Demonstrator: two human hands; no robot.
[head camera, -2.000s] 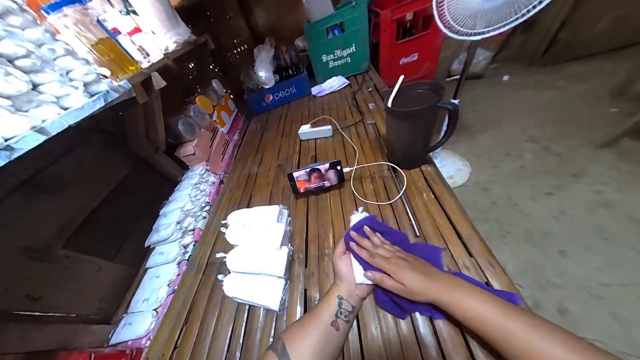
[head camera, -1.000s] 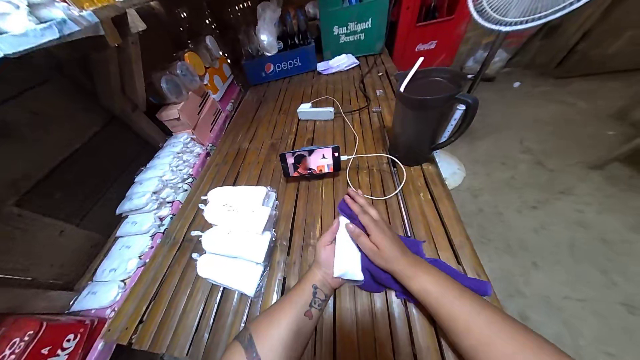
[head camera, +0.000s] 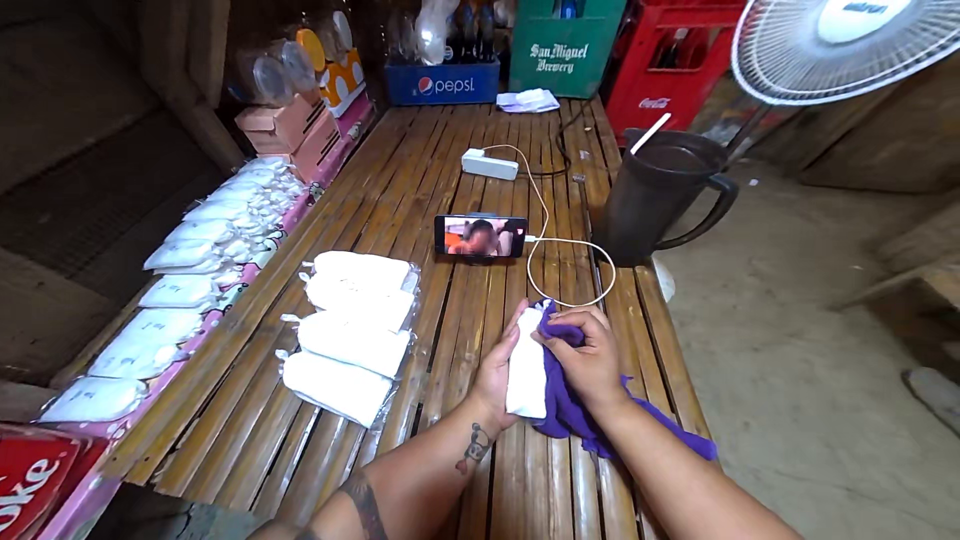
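Note:
My left hand (head camera: 496, 371) holds a knotted plastic bag of white contents (head camera: 528, 367) upright-lengthwise over the bamboo-slat table (head camera: 465, 465). Against the bag's right side, my right hand (head camera: 589, 349) pinches a purple cloth (head camera: 564, 409) between thumb and fingers; the cloth trails to the right under my forearm. Several similar white-filled bags (head camera: 343, 337) lie in a stack of overlapping rows to the left. Beyond my hands a phone (head camera: 481, 237) stands on its side, its screen lit, with a white cable (head camera: 574, 241) plugged into its right end.
A dark plastic pitcher (head camera: 651, 199) with a white handle sticking out stands at the right edge. Farther back are a white power strip (head camera: 489, 164), a blue crate (head camera: 442, 84), a green crate (head camera: 566, 49) and a fan (head camera: 847, 45). More white bags (head camera: 210, 225) line the left shelf.
My right hand was flat over the cloth and bag; now its fingers are bent and pinch the cloth at the bag's upper right. More of the bag shows. My left hand still holds it.

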